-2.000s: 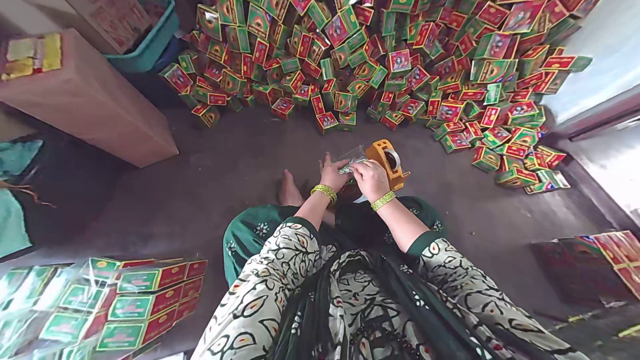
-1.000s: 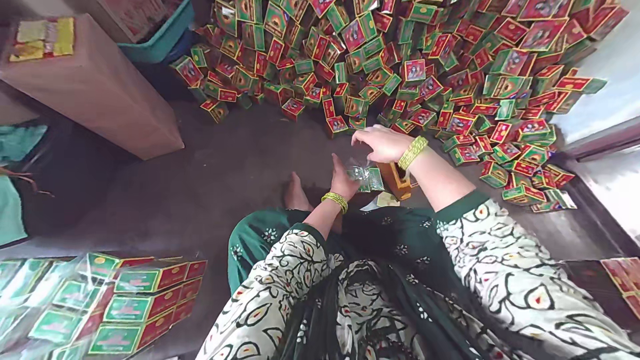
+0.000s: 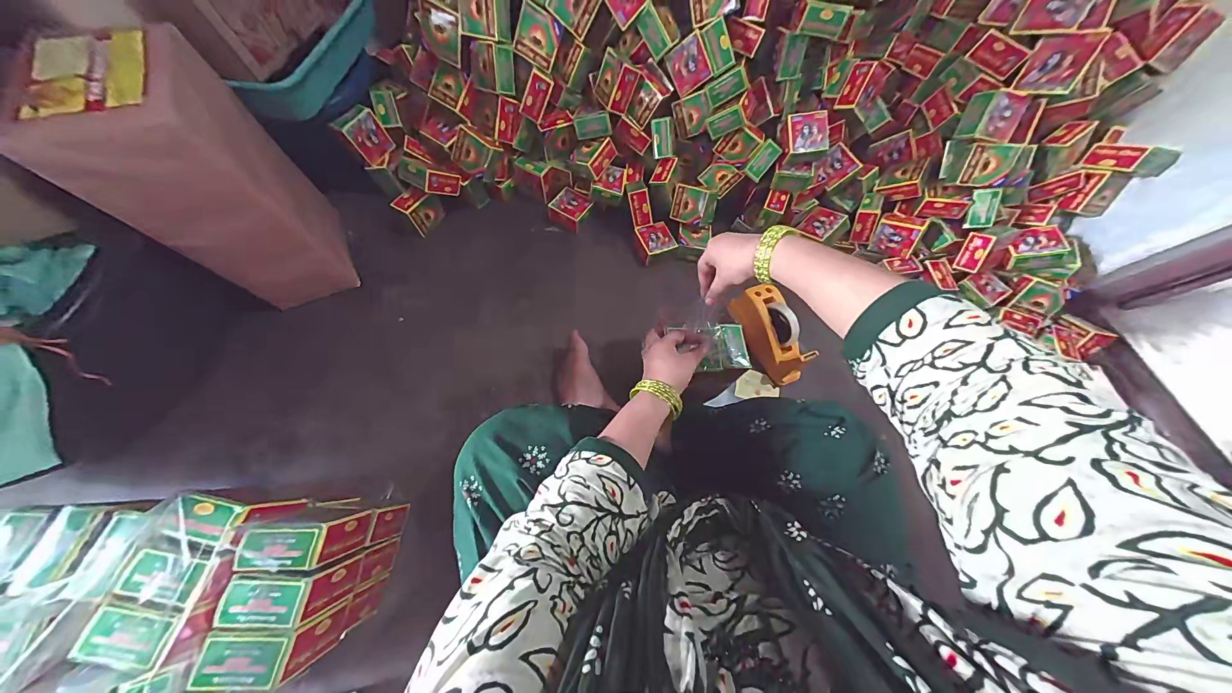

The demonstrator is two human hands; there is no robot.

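My left hand point(image 3: 672, 356) rests on a small pack of green boxes in clear plastic film point(image 3: 729, 346), on the floor before my knees. Above it and to the right, my right hand point(image 3: 727, 265) has its fingertips pinched together and pointing down at a clear strand, which seems to be film or tape. An orange tape dispenser with a roll of tape point(image 3: 773, 332) stands just right of the pack. A small pale yellow piece point(image 3: 756, 385) lies below the dispenser.
Many loose red and green boxes point(image 3: 693, 125) are heaped across the far floor. Plastic-wrapped stacks of boxes point(image 3: 260, 602) stand at lower left. A tall brown carton point(image 3: 212, 164) and a teal tub point(image 3: 308, 87) are at upper left. My bare foot point(image 3: 581, 371) is beside my left hand.
My right hand has moved from beside my left hand to above and right of it. The pack, between both hands two seconds ago, now lies lower by the dispenser under my left hand.
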